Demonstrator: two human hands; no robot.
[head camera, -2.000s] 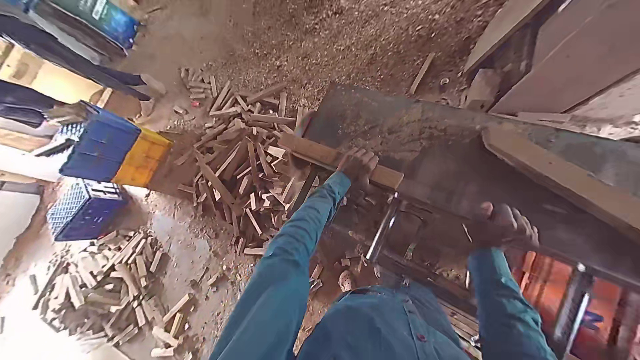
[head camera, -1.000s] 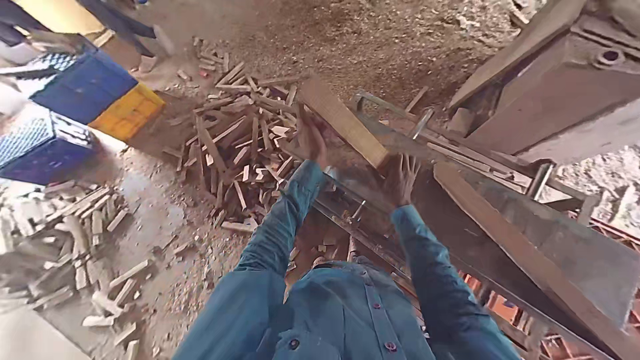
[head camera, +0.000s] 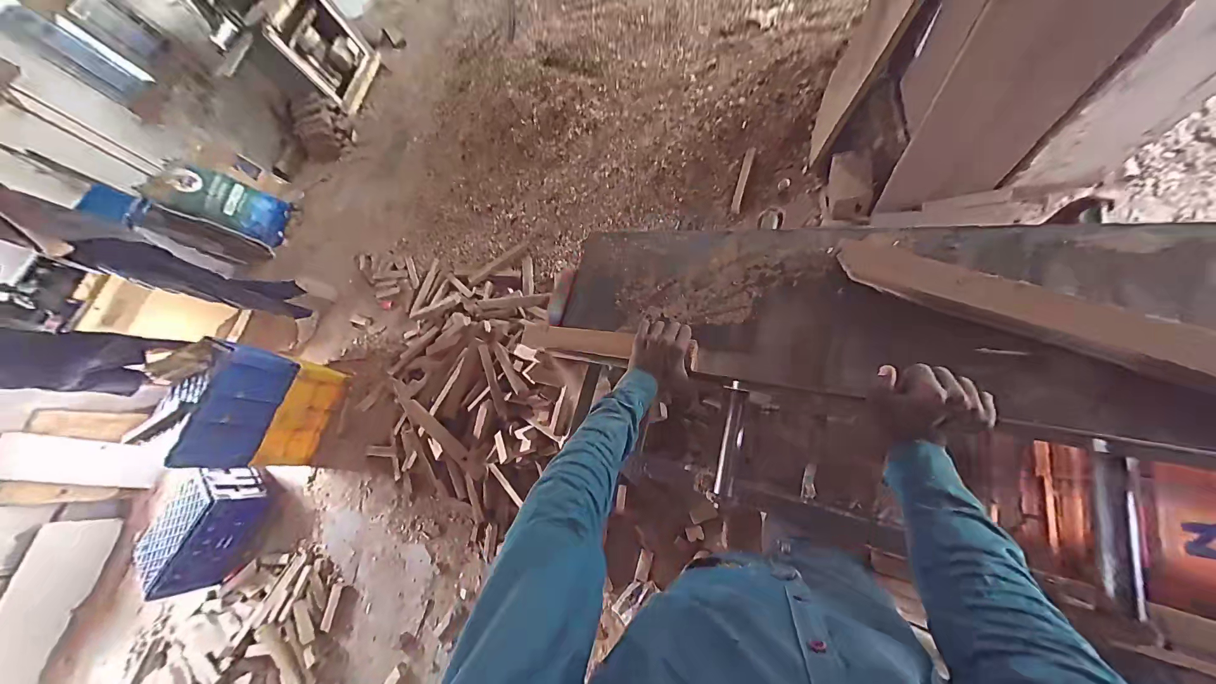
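My left hand (head camera: 662, 349) is closed over the right end of a short wooden board (head camera: 581, 340) lying along the near edge of a dark metal machine table (head camera: 788, 337). The board's other end sticks out past the table's left end. Further right, my right hand (head camera: 936, 401) rests at the table's near edge, fingers curled and thumb up; what it grips there, if anything, is hidden. A long, thick wooden plank (head camera: 1026, 304) lies slantwise on the table beyond my right hand. Sawdust (head camera: 698, 285) covers part of the tabletop.
A heap of cut wood pieces (head camera: 465, 370) lies on the floor left of the table, another pile (head camera: 275, 627) at lower left. Blue and yellow crates (head camera: 256, 404) and a blue crate (head camera: 204, 532) stand at left. Dark-clothed legs (head camera: 85, 361) of people show at far left.
One second ago both hands held a board tilted over the table's left end; now the left hand holds a board at the near edge and the right hand is off it, further right. The view has swung.
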